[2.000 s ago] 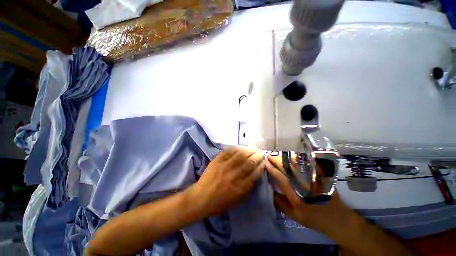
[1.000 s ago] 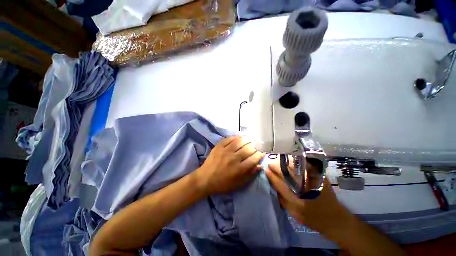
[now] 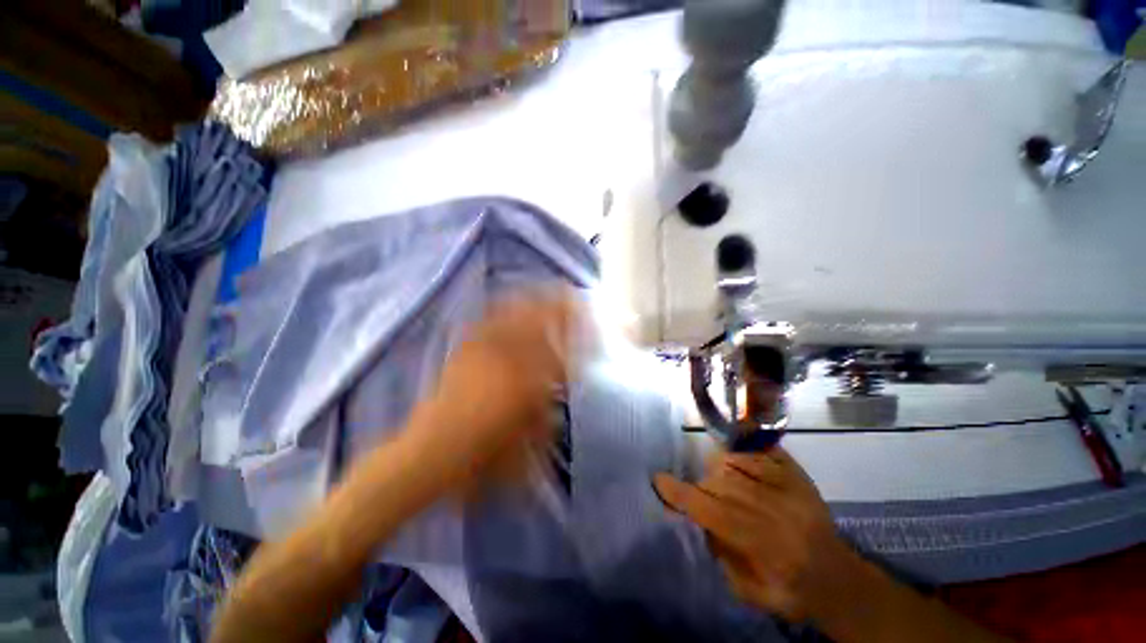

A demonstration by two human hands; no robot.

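Note:
A blue-grey garment body (image 3: pixel 377 270) lies spread and folded on the table left of the needle area and hangs toward me. My left hand (image 3: pixel 509 364) is strongly blurred over the garment; its fingers cannot be made out. My right hand (image 3: pixel 754 521) is below the presser area, with one finger pointing left onto the cloth's right edge; whether it grips cloth is unclear. The white sewing machine head (image 3: pixel 905 214) stands at the right. Its looped metal guard (image 3: pixel 742 389) is just above my right hand and hides the needle.
A stack of cut pieces (image 3: pixel 145 314) hangs over the table's left side beside blue tape (image 3: pixel 241 255). A brown wrapped package (image 3: pixel 402 82) lies at the back. A knobbed grey post (image 3: pixel 716 75) rises from the machine head. Red and dark snips (image 3: pixel 1091 436) lie at right.
My left hand has moved left and up from the needle area. My right hand has moved slightly down, away from it. The garment's upper part has shifted up and its folds have changed.

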